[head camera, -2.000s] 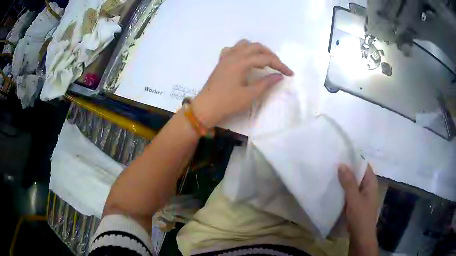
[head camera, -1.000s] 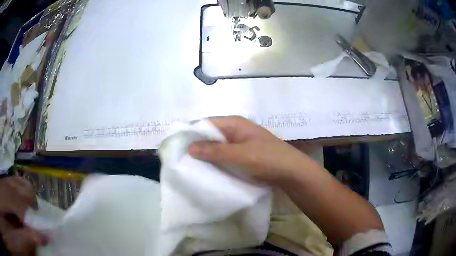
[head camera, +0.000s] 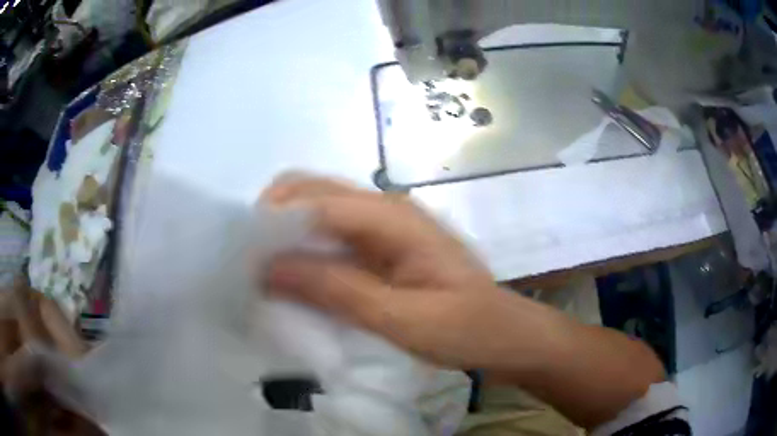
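Note:
White fabric (head camera: 196, 324) hangs blurred across the lower left, in front of the table's edge. My right hand (head camera: 375, 264) grips its upper part between thumb and fingers. My left hand (head camera: 38, 358) is at the lower left edge, partly cut off and blurred. It is at the fabric's left corner, with the fabric pinched in its fingers. The lower part of the fabric is too blurred to tell how many pieces there are.
The sewing machine's lit needle area (head camera: 451, 100) and bed plate (head camera: 545, 111) are behind my right hand. Thread snips (head camera: 629, 123) lie over a white scrap (head camera: 588, 145) at right. White cloth with tan pieces (head camera: 72, 230) is piled at left.
The fabric has risen from below the table's front edge to over the table's left part. Both hands keep hold of it. The view has shifted slightly.

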